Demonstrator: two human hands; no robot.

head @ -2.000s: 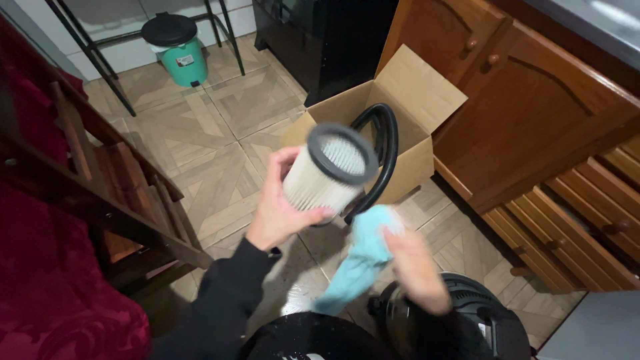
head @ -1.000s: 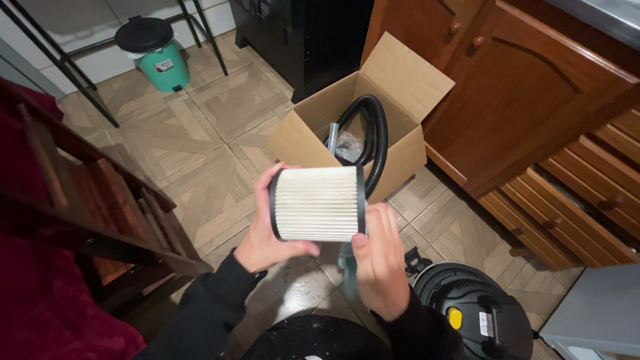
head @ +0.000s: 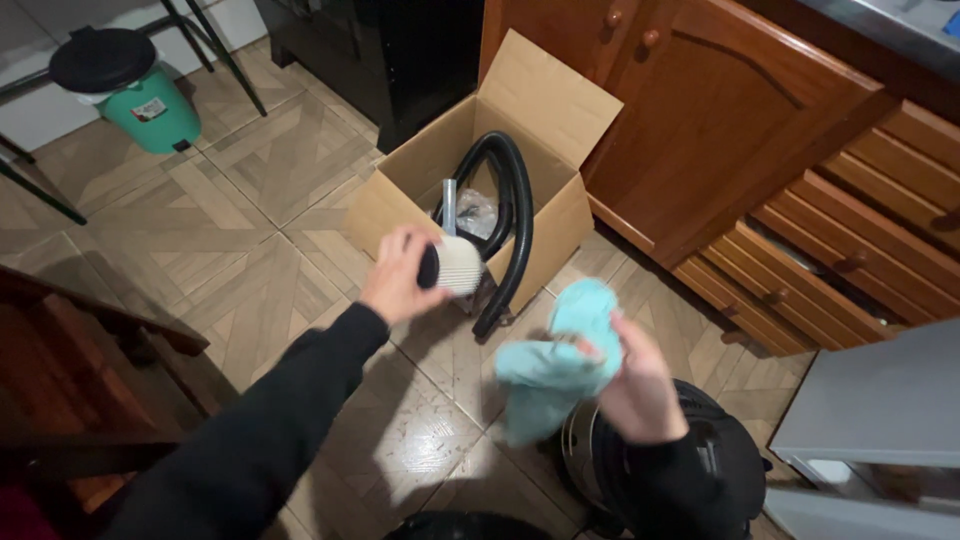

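My left hand (head: 401, 277) grips a pleated cartridge filter (head: 459, 266) by its black end, at the near edge of an open cardboard box (head: 394, 214). Inside that box are a coiled black vacuum hose (head: 525, 225), a metal tube (head: 449, 206) and a clear plastic bag (head: 477, 214); one hose end hangs over the near side. To the right, my right hand (head: 641, 375) holds a crumpled turquoise cloth (head: 559, 367), somewhat blurred. Below this hand stands a round black vacuum cleaner (head: 701, 450), partly hidden by my sleeve.
Wooden cabinets and drawers (head: 750, 127) line the right side, with a pale appliance (head: 877, 397) below them. A black rounded object (head: 469, 525) is at the bottom edge. A green pedal bin (head: 154, 112) stands upper left; a wooden chair (head: 97, 360) is on the left. Debris dots the tiled floor.
The filter has moved away from me toward the box in my left hand. My right hand has come off it and moved right, with the turquoise cloth now in plain view.
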